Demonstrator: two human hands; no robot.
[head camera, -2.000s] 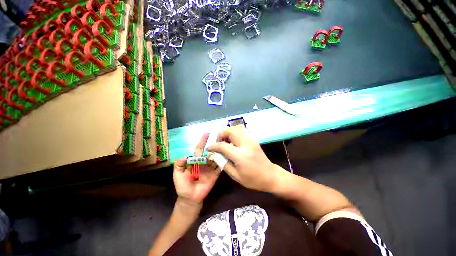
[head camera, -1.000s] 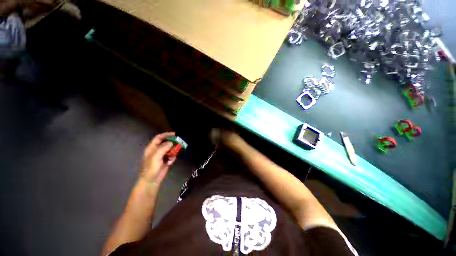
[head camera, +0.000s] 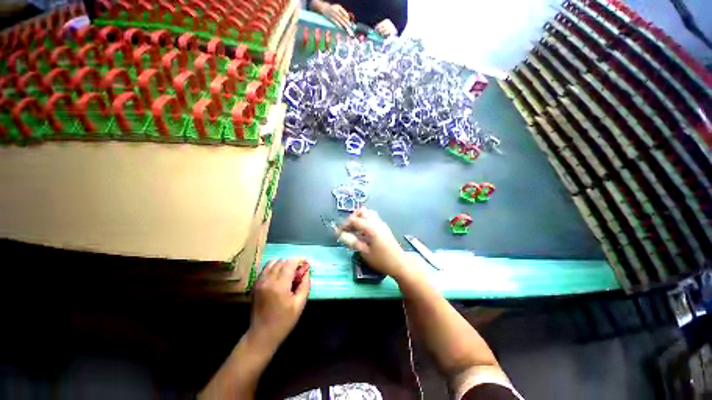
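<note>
My left hand (head camera: 279, 295) is closed around a board with a red loop (head camera: 301, 273) at the bench's front edge; the board is mostly hidden by the fingers. My right hand (head camera: 370, 241) is over the mat, with a pale, blurred square frame (head camera: 331, 224) at its fingertips. The black square block (head camera: 365, 270) sits on the green edge below my right wrist, partly covered. Several loose square frames (head camera: 349, 197) lie just beyond my right hand. White covers show on my right fingers.
A frame heap (head camera: 367, 94) lies at the back. Cardboard sheets (head camera: 133, 195) with red-green rows stand left; another layered stack (head camera: 609, 156) stands right. Green boards with red loops (head camera: 461, 224) and a slim pale tool (head camera: 422, 252) lie right of centre. Another person's hands (head camera: 337, 16) show behind the heap.
The view has swung back to the bench. My left hand has come from beside the bench to its edge with the board. My right hand has moved over the mat to the loose frames.
</note>
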